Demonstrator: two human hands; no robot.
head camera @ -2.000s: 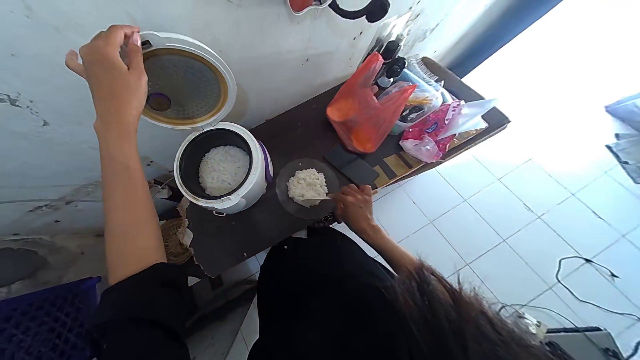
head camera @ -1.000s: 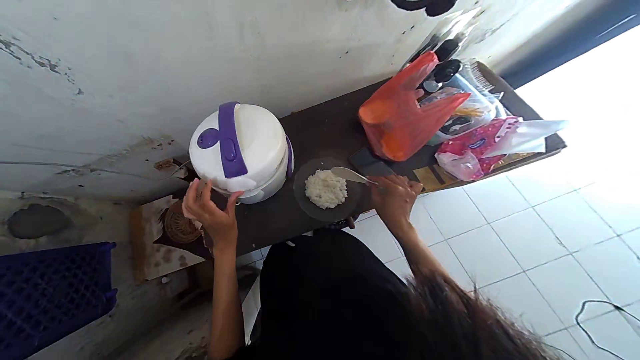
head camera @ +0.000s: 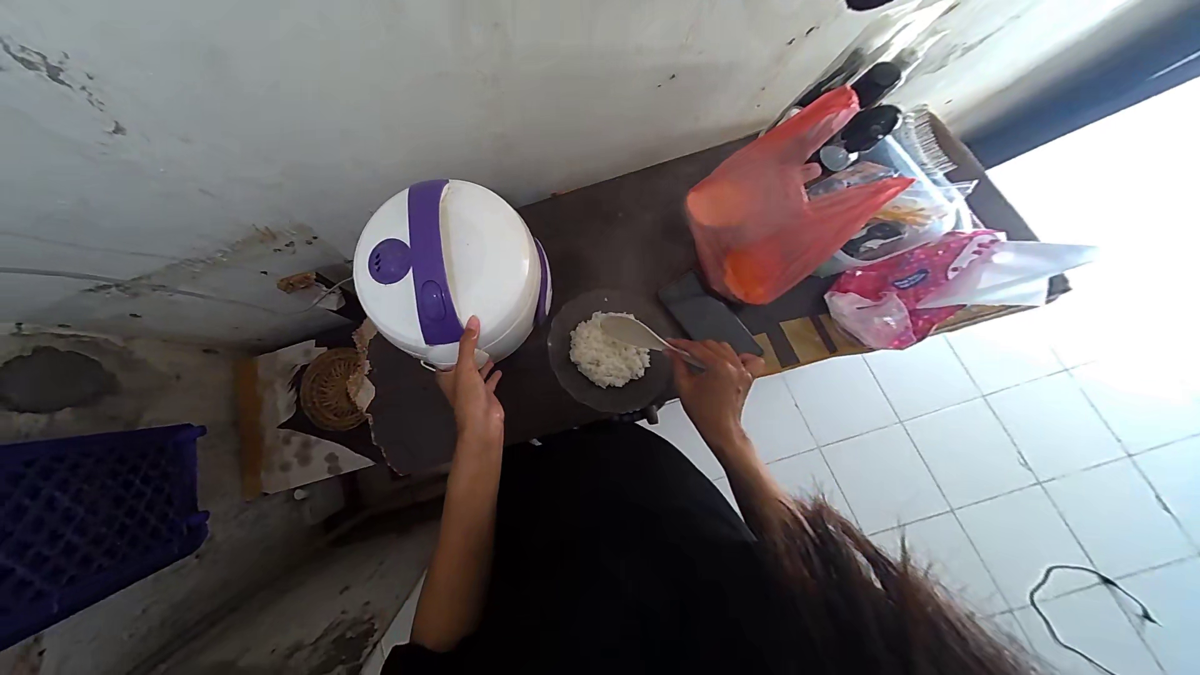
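A white rice cooker [head camera: 487,253] with a purple handle band stands on the dark table, its lid down. My left hand [head camera: 473,389] rests against the cooker's front edge, thumb on the rim beside the band, fingers apart. To the right of the cooker is a glass plate [head camera: 605,398] bearing a mound of white rice [head camera: 607,356]. My right hand [head camera: 714,382] holds a pale rice spoon [head camera: 633,331] by its handle, with its bowl over the rice. Behind that hand lies a dark flat object [head camera: 710,317] on the table.
An orange-red plastic bag [head camera: 759,216], a pink packet [head camera: 905,286] and bottles crowd the table's right end. A wicker basket [head camera: 331,389] sits left of the dark tabletop. A purple plastic crate [head camera: 94,525] is at the lower left. The wall runs behind the table.
The cooker's raised lid has come down and is closed. My left hand has gone from the lid's upper edge to the cooker's front. The spoon is still in my right hand.
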